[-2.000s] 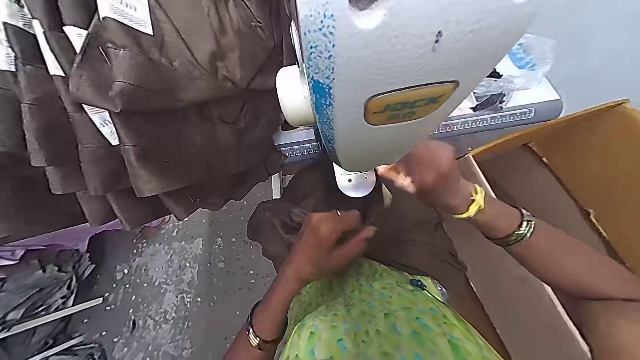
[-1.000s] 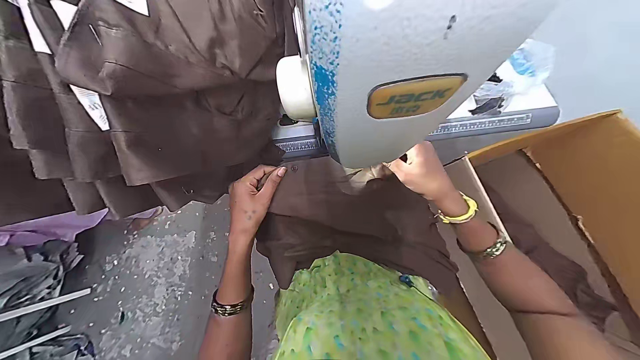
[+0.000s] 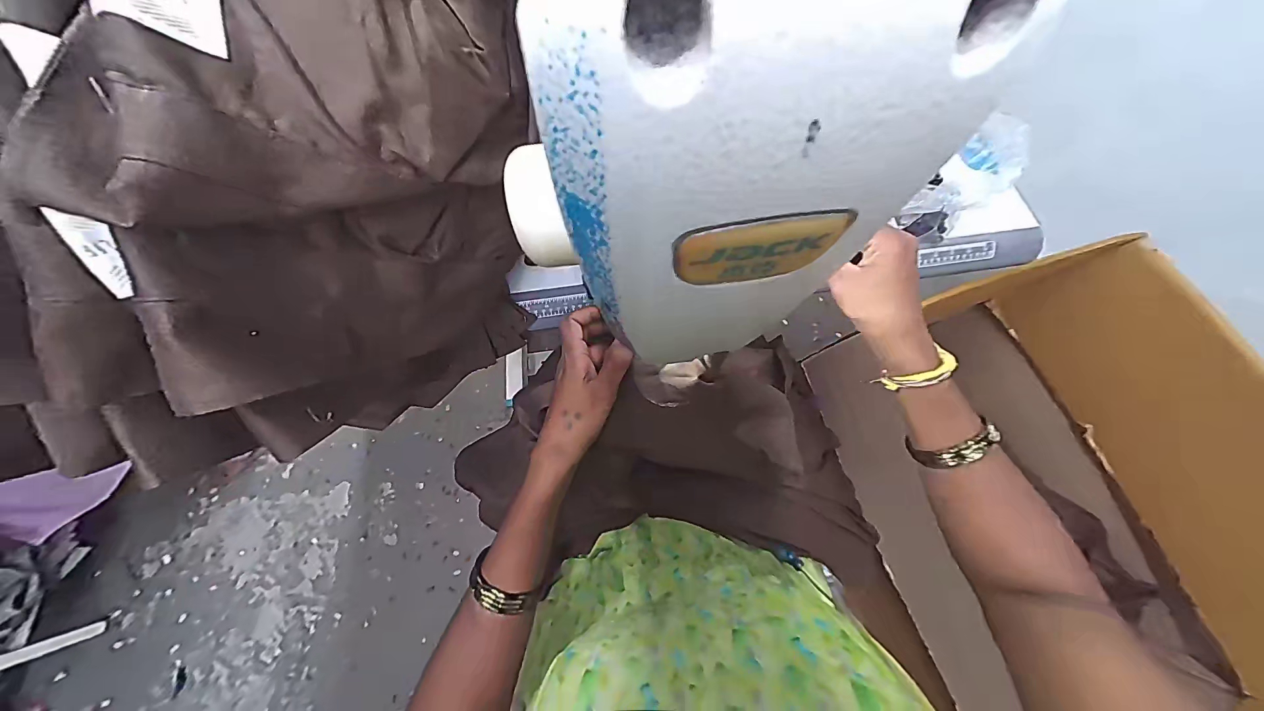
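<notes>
A white Jack sewing machine (image 3: 731, 168) fills the top middle of the head view, hiding its needle area. Dark brown fabric (image 3: 691, 444) is bunched under the machine's head and over my lap. My left hand (image 3: 585, 380) pinches this fabric at the left side of the machine head, thumb against the curled fingers. On the right, my right hand (image 3: 882, 291) is raised beside the machine head, its fingers curled in; its fingertips are partly hidden, and whether they hold something is unclear.
Brown garment pieces with white paper tags hang in a stack (image 3: 296, 247) on the left. An open cardboard box (image 3: 1136, 395) stands at the right. Behind it, a clear plastic bag (image 3: 992, 148) lies on the machine bed (image 3: 987, 237). Scraps litter the grey floor (image 3: 257, 563).
My right hand has moved away from the fabric, up and to the right beside the machine head. The fabric, spread fairly flat a second ago, is now more bunched.
</notes>
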